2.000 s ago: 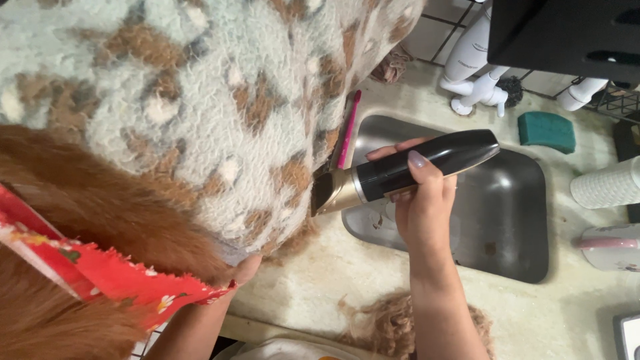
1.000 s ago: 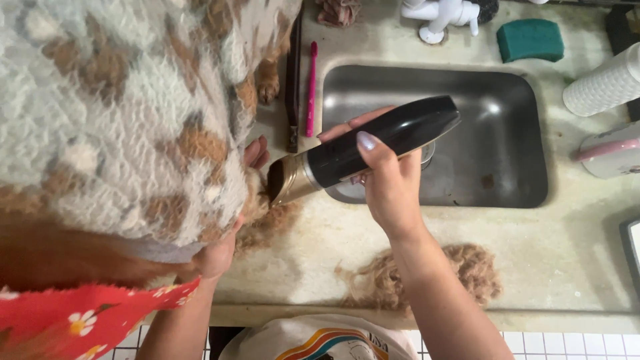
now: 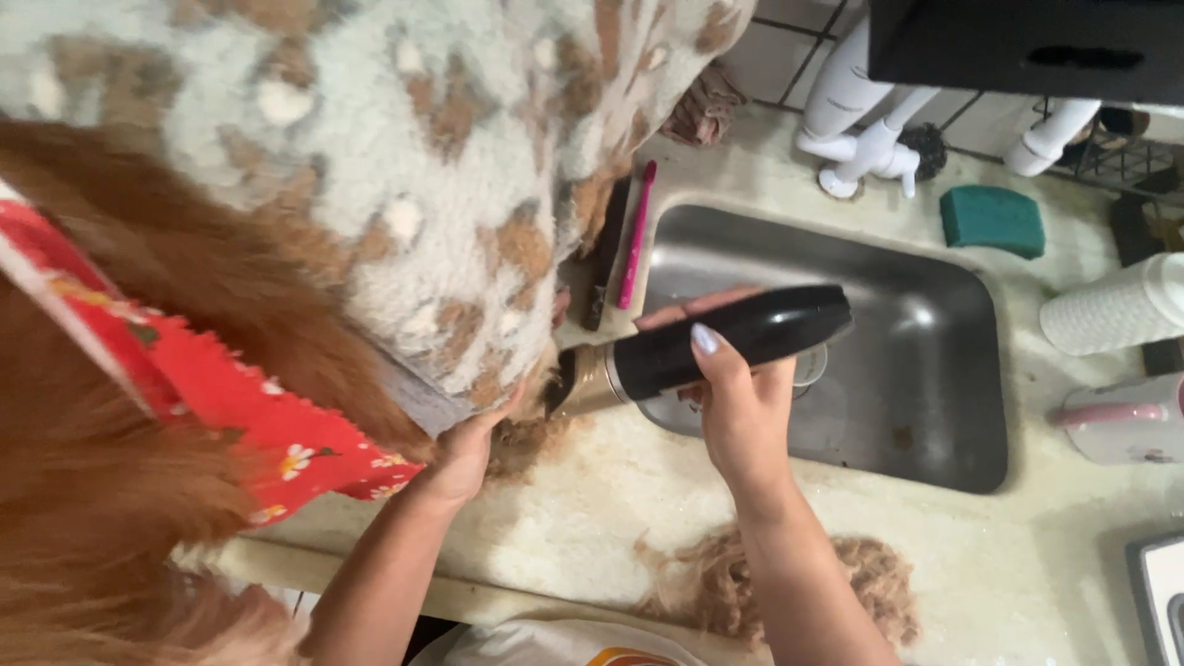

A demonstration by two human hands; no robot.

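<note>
My right hand (image 3: 749, 398) is closed around black pet hair clippers (image 3: 731, 342), whose gold-coloured head points left against tan fur beside my left hand. My left hand (image 3: 462, 453) is at the lower edge of a fleecy, spotted garment (image 3: 398, 213) worn by a long-haired, reddish-brown dog (image 3: 231, 296); it seems to hold a leg there, though its fingers are mostly hidden. A red bandana with daisies (image 3: 231, 398) lies over the dog's fur. Loose cut hair (image 3: 518, 444) is on the counter under the clipper head.
A steel sink (image 3: 906, 361) is right of the clippers. A pink toothbrush-like stick (image 3: 638, 236) and a dark strip (image 3: 609, 254) lie by its left rim. Around it are a white faucet (image 3: 865, 148), green sponge (image 3: 992, 220), white cup (image 3: 1115, 305), mug (image 3: 1124, 418) and a hair pile (image 3: 879, 583).
The view has swung and shifted between frames. My right hand still holds the clippers, and my left hand stays by the garment's lower edge.
</note>
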